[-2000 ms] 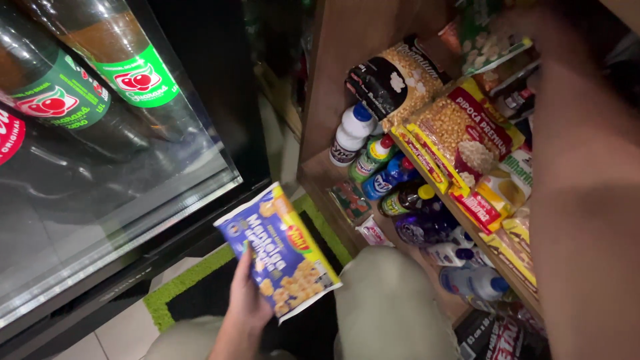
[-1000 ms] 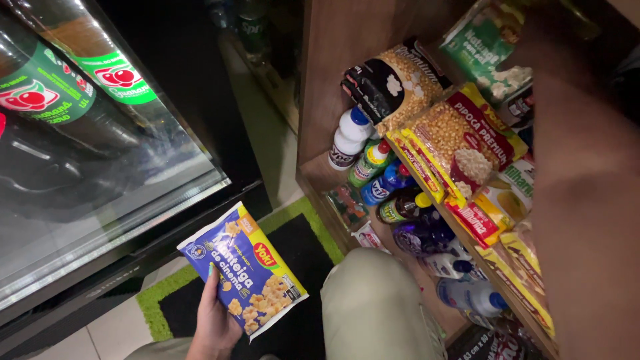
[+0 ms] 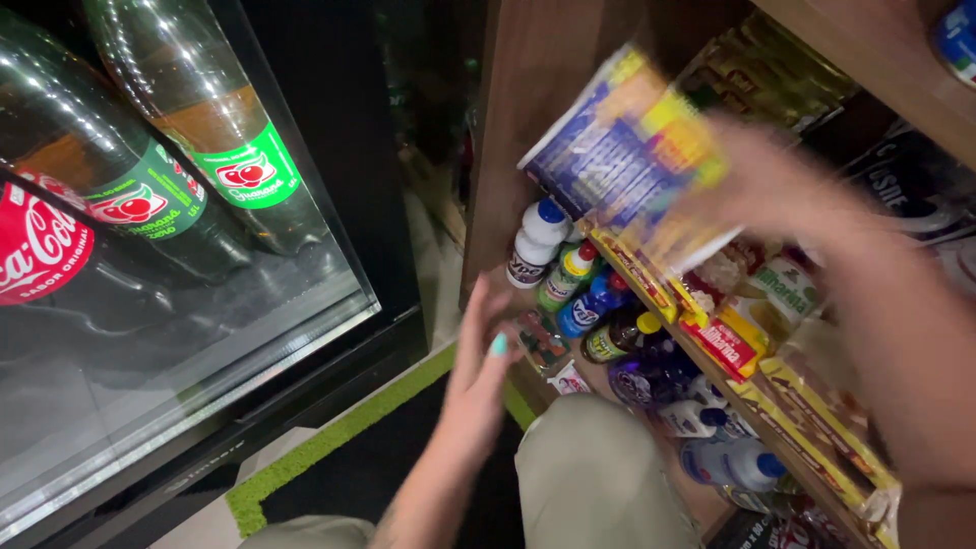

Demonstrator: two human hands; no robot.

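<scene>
My right hand, blurred by motion, grips the right side of a blue and yellow Yoki popcorn packet above the front of the middle shelf. The packet is tilted and covers part of the shelf's packets. My left hand has its fingers apart and holds nothing, in front of the lower shelf. Beneath the packet stand a white bottle with a blue cap and a green bottle with a red cap. Milharina packets lie on the middle shelf, below my right forearm.
A glass-fronted cooler with large soda bottles is at the left. More cleaning bottles line the lower shelf. Golden packets stand further back under an upper shelf board. A black mat with a green border lies below.
The Yoki packet was in my left hand and is now in my right hand, up by the middle shelf. My left hand has let go of it. The view has shifted somewhat.
</scene>
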